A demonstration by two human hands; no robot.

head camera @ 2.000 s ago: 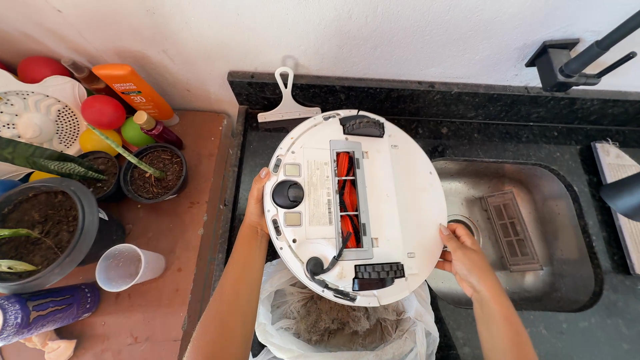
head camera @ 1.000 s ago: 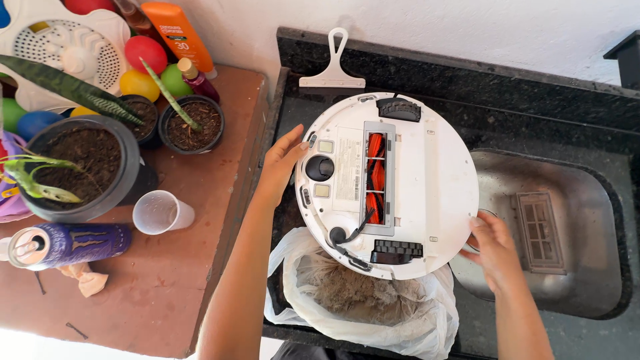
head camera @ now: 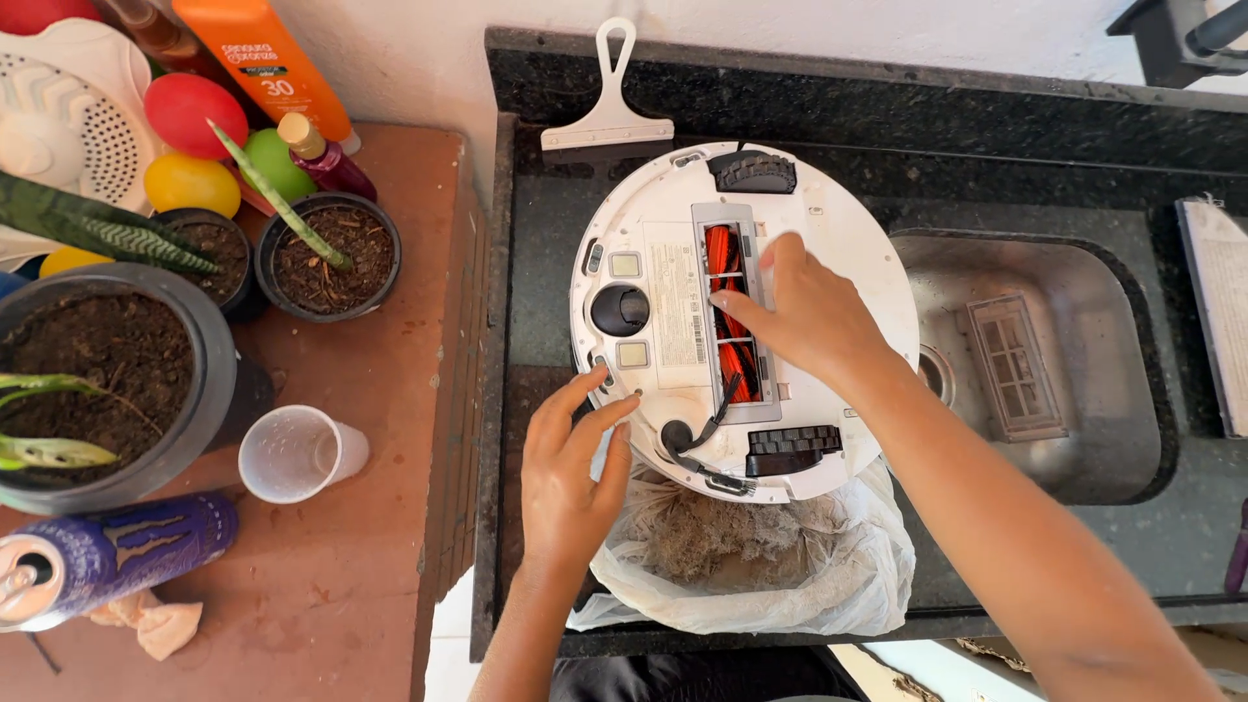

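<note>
A white robot vacuum cleaner lies upside down on the dark stone counter, its lower edge over a plastic bag full of grey dust. My right hand reaches over its underside, thumb and fingers at the frame of the red roller brush; whether they grip it cannot be told. At the lower left rim is my left hand, fingers spread, fingertips by the edge. A black side brush sits near that hand. Two black wheels and a round front caster also show.
A steel sink at right holds a rectangular filter or frame. Behind the vacuum lies a white squeegee. On the brown table at left stand potted plants, a plastic cup, a sunscreen bottle and a drink can on its side.
Both hands held the vacuum by its sides before; now it rests on the counter. My right hand has moved from the right rim to the roller brush, and my left hand has moved down the left rim.
</note>
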